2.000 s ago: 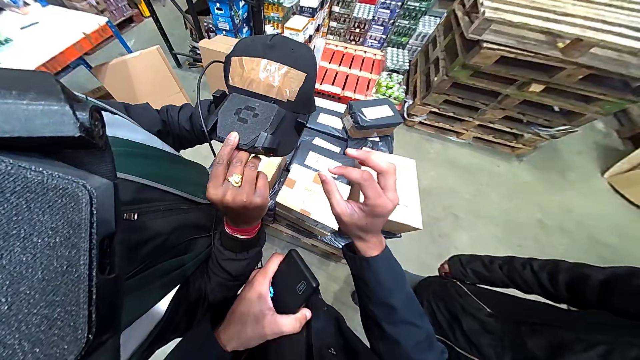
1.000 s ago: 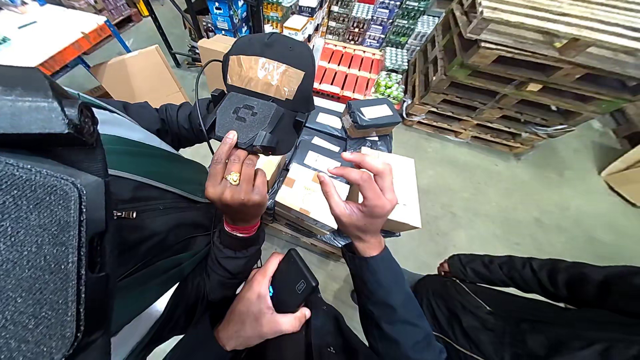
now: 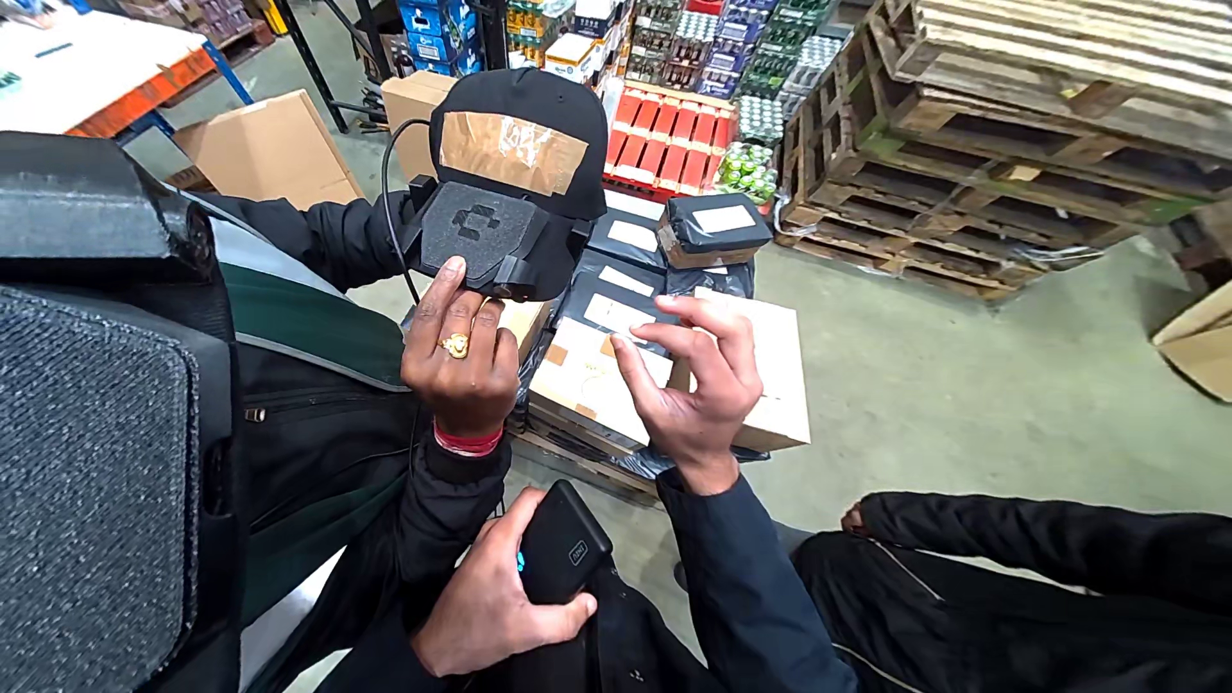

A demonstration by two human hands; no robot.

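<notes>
My left hand [image 3: 500,597] grips a black power bank [image 3: 568,544] with a small blue light at its edge, low in the view. My right hand [image 3: 701,380] is raised at the centre with fingers curled apart and nothing between them. Left of it, a person's hand [image 3: 462,366] with a gold ring holds a black cap [image 3: 520,125] by a foam-faced black device [image 3: 476,236] mounted on it. Brown tape covers part of the cap, and a black cable [image 3: 387,192] loops down from the device's left side.
Wrapped parcels [image 3: 712,231] and cardboard boxes [image 3: 597,375] sit on a pallet behind my right hand. Stacked wooden pallets [image 3: 962,173] stand at the upper right, with drink cans [image 3: 751,173] beside them. Another person's dark sleeve [image 3: 1049,549] is at the lower right, a worktable [image 3: 144,91] at the upper left.
</notes>
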